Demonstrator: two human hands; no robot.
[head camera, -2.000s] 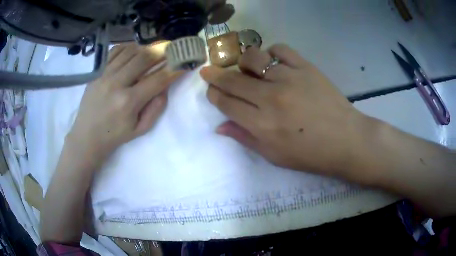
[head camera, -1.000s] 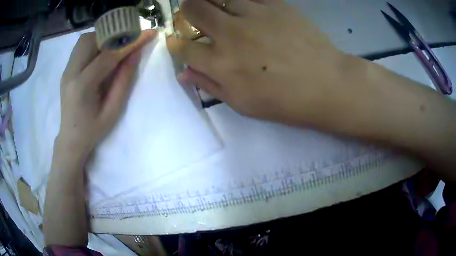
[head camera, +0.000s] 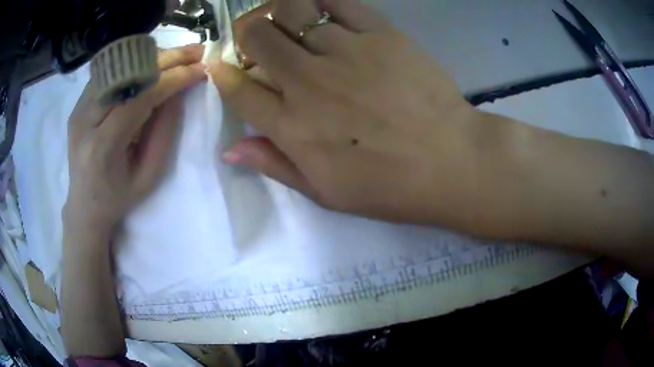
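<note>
A white fabric piece (head camera: 179, 193) lies on the white machine table, with a raised fold running from the presser foot (head camera: 208, 25) towards the front. My left hand (head camera: 118, 143) rests on the fabric left of the fold, fingertips close to the foot and partly behind the ribbed knob (head camera: 125, 68). My right hand (head camera: 351, 107), wearing a ring, lies over the fabric right of the fold, its index fingertip at the fold and its thumb apart below. The fingertips of both hands almost meet just in front of the foot. The needle cannot be made out.
Thread snips (head camera: 609, 75) with pinkish handles lie at the upper right. The dark machine head (head camera: 86, 21) fills the upper left. A measuring scale (head camera: 323, 292) runs along the front table edge. White strips and a tan piece (head camera: 41, 287) are heaped at the left.
The view has shifted relative to the machine. Both hands remain near the foot. The fabric's lower corner and straight edge no longer show, and a shaded fold now shows under my right thumb.
</note>
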